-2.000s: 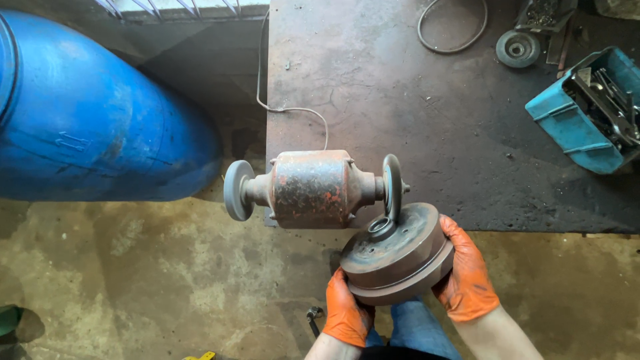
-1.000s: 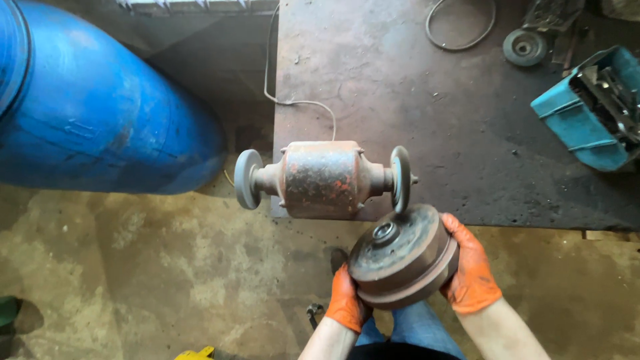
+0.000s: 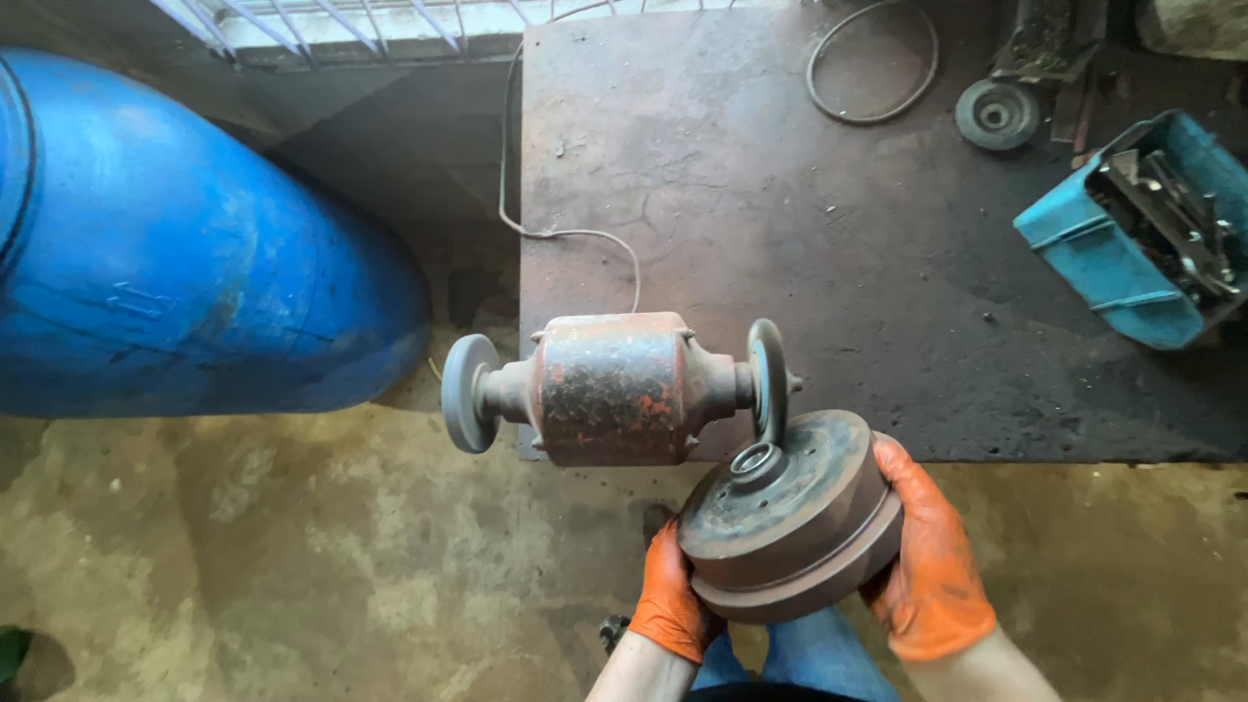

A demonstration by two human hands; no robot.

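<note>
Both my hands, in orange gloves, hold a rusty brake drum with a raised central hub [image 3: 795, 517] at the bench's front edge. My left hand [image 3: 673, 595] grips its lower left rim, and my right hand [image 3: 931, 556] grips its right side. The drum is tilted, its hub face toward the bench grinder [image 3: 614, 390]. The grinder's right wheel [image 3: 768, 382] meets the drum's face beside the hub; whether they touch firmly I cannot tell. A grey grinding wheel [image 3: 470, 394] is on the grinder's left end.
The grinder sits at the front left of a dark workbench [image 3: 682, 195]. A thin cable [image 3: 585, 233] runs behind it. Farther right lie a cable loop [image 3: 817, 83], a small wheel [image 3: 996, 115] and a teal bin of metal parts [image 3: 1058, 229]. A blue drum barrel [image 3: 195, 253] stands left.
The brake drum stays in both hands by the grinder's right wheel, with its tilt slightly changed. The view has shifted a little.
</note>
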